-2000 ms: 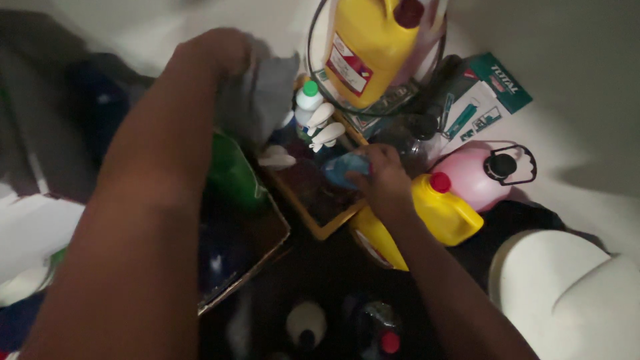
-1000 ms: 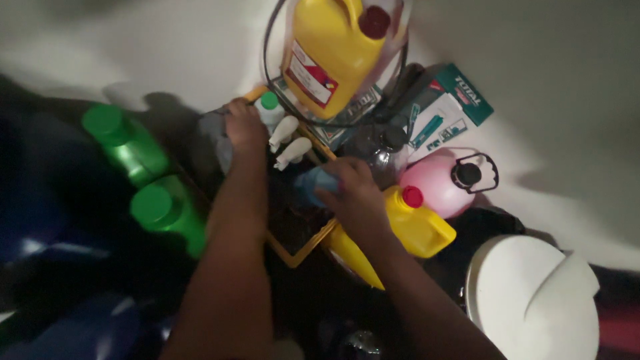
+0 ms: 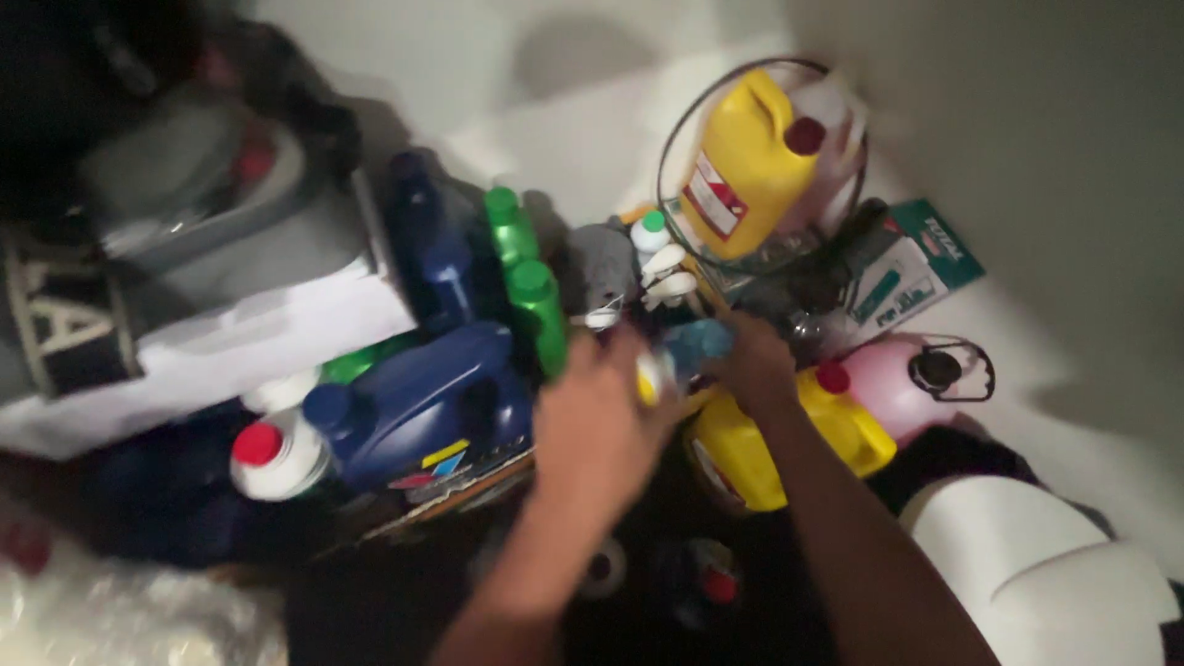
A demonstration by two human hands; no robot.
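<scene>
My left hand [image 3: 601, 398] is blurred and curled around a small white and yellow item [image 3: 647, 379], whose kind I cannot tell. Beside it, my right hand [image 3: 754, 361] grips a bluish, crumpled-looking item [image 3: 698, 347] over a yellow-edged crate [image 3: 708, 287]. White spray-bottle heads [image 3: 668, 277] and a white bottle with a green cap [image 3: 651, 231] stand in the crate, just beyond my hands. A grey cloth [image 3: 603, 264] lies at the crate's far left. Below my right hand, a yellow jug [image 3: 749, 453] with a red cap leans over.
Green-capped bottles [image 3: 536, 310] and a blue jug [image 3: 435, 398] are on the left, near a red-capped white bottle [image 3: 277, 458]. Another yellow jug [image 3: 745, 166] stands behind the crate. To the right are a pink jug [image 3: 888, 384], a teal-and-white box [image 3: 925, 264] and a white lidded container [image 3: 1027, 536].
My left hand has left the grey cloth and come nearer my right hand, with a white and yellow item now in it. My right hand still holds the bluish item.
</scene>
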